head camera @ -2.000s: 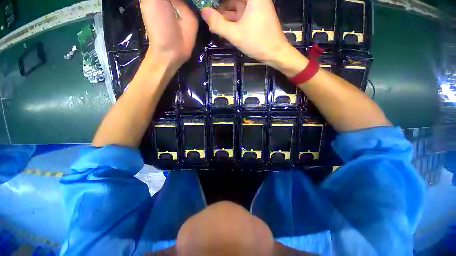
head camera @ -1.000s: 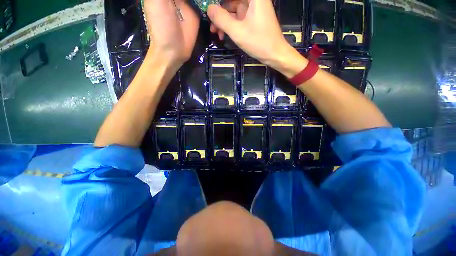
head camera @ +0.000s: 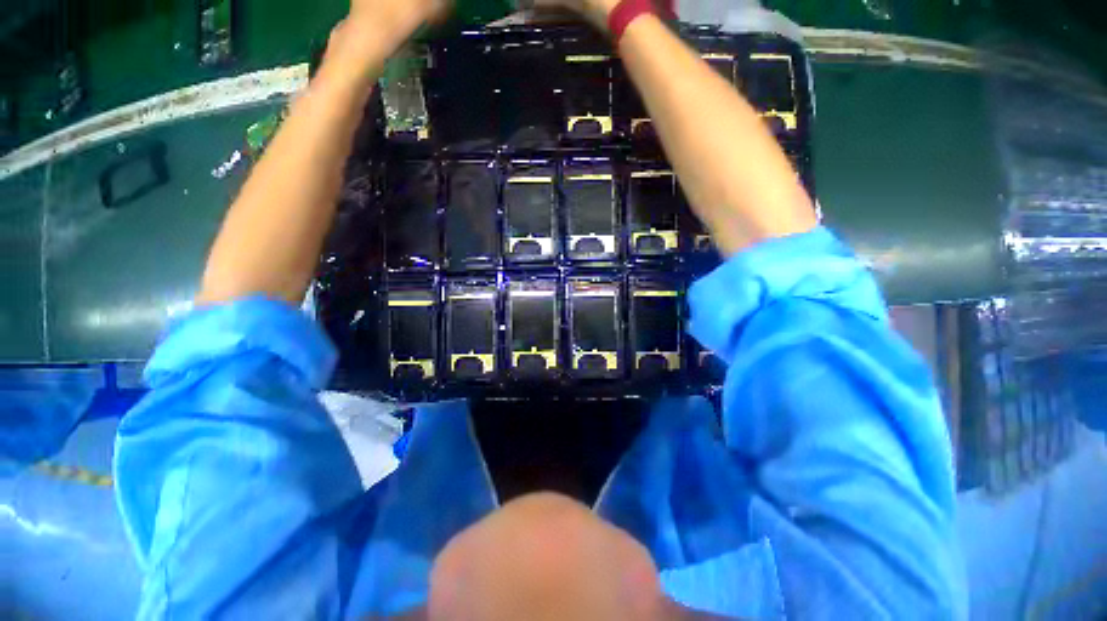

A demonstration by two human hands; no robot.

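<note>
My left hand (head camera: pixel 395 15) is at the top edge of the picture, blurred and partly cut off. My right hand (head camera: pixel 583 6) is almost wholly cut off by the top edge, with a red band at its wrist. What either hand holds cannot be seen. The glossy black tray (head camera: pixel 419 216) lies in front of me with rows of pockets. Several black display assemblies (head camera: pixel 595 322) with gold-yellow end strips sit in them. Two middle-row pockets at the left are empty. A greyish unit (head camera: pixel 407 91) lies in the upper left pocket.
A thin black rectangular frame (head camera: pixel 134 175) lies on the green bench (head camera: pixel 182 273) at left. Small green pieces (head camera: pixel 261 131) lie beside my left forearm. Whitish crumpled plastic (head camera: pixel 364 427) shows below the tray's left corner. Green equipment is along the top.
Both hands have moved up and away from over the tray to the top edge. The view has shifted, and more of the tray's upper rows shows. The green board between my hands is no longer visible.
</note>
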